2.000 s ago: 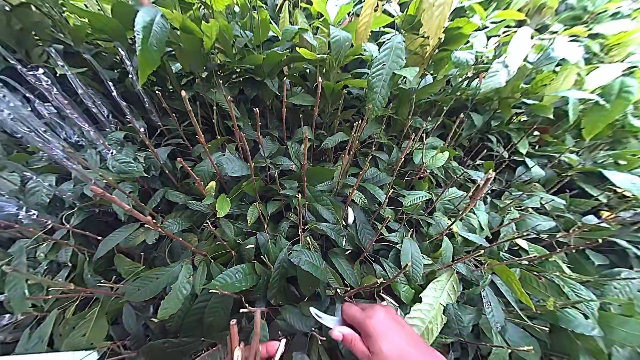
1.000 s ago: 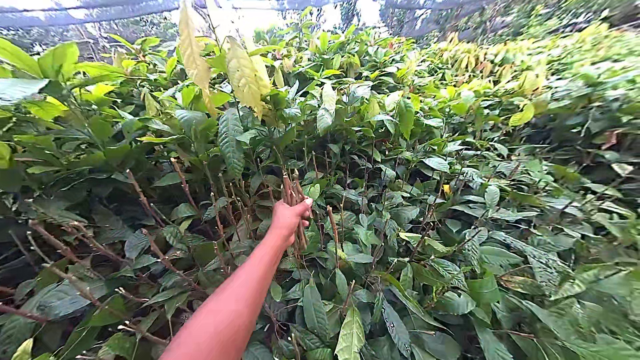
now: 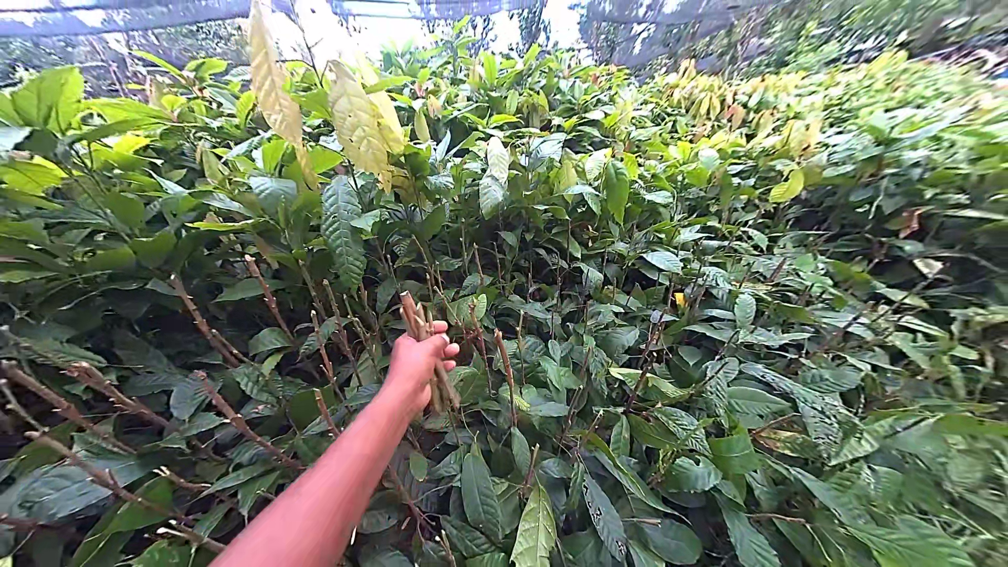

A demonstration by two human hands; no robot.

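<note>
My left hand (image 3: pixel 417 362) reaches out from the bottom left and grips a small bundle of cut woody sticks (image 3: pixel 415 315), held roughly upright with their cut ends above and below the fist. Around it stand leafy seedlings, some of them bare cut stems (image 3: pixel 505 366) with no tops. A dark green leaf (image 3: pixel 342 228) hangs just above and left of the fist, with a pale yellow leaf (image 3: pixel 358 118) higher up. My right hand is out of the frame, and no cutting tool shows.
Several trimmed stems (image 3: pixel 244 425) slant up at the lower left. Dense foliage (image 3: pixel 748 394) spreads across the right side. Taller bright green plants (image 3: pixel 47 102) rise at the upper left. Dark shade netting (image 3: pixel 669 24) stretches along the top, with trees behind.
The view has tilted up strongly from two seconds ago. A hand with a curved blade, seen at the bottom then, is out of view. My left hand still holds the sticks, as one second ago.
</note>
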